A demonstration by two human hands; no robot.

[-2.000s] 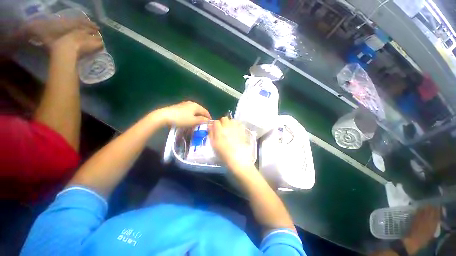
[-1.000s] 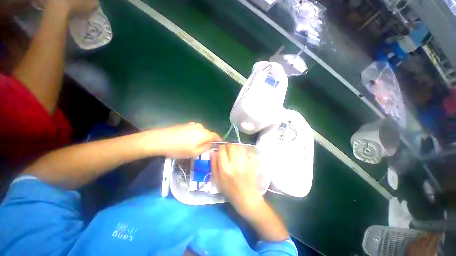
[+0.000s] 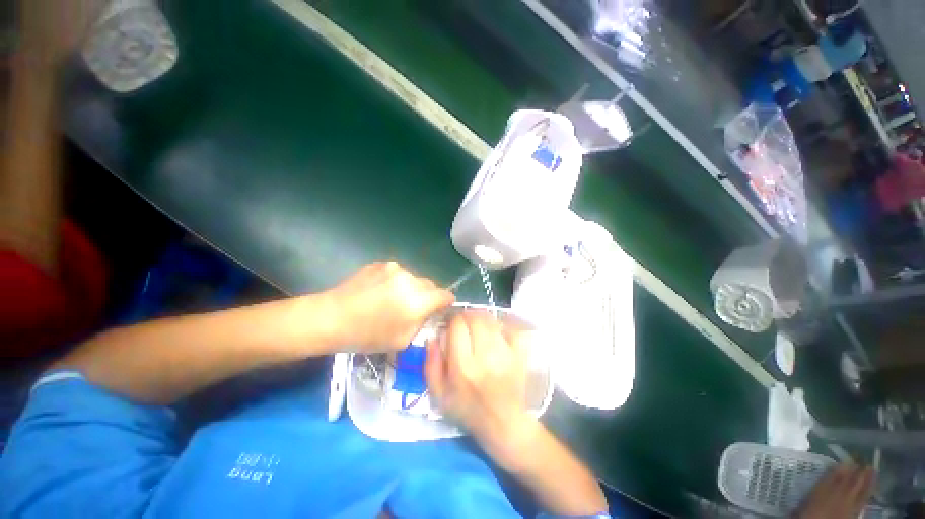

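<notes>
A white outer housing (image 3: pixel 406 427) lies open side up at the belt's near edge, in front of my chest. A blue part (image 3: pixel 411 370) shows inside it. My left hand (image 3: pixel 390 304) is at the housing's far rim, fingers bent; a thin line runs from its fingertips toward a white unit. My right hand (image 3: pixel 477 365) reaches into the housing with the fingers down; its fingertips are hidden. A twisted pale wire (image 3: pixel 489 284) runs from near the white unit (image 3: pixel 517 198) to the housing's far rim. What exactly the fingers grip is blurred.
Another white housing (image 3: pixel 598 335) lies right of mine, touching the white unit. A small white bracket (image 3: pixel 606 124) is behind. A neighbour's hand is by a white grille (image 3: pixel 771 476) at lower right. A red-sleeved person works at left. A white part (image 3: pixel 745 289) stands at right.
The view has shifted. The open housing sits a little lower in view. My left hand has pulled slightly away from my right, and the thin line at its fingertips shows more clearly.
</notes>
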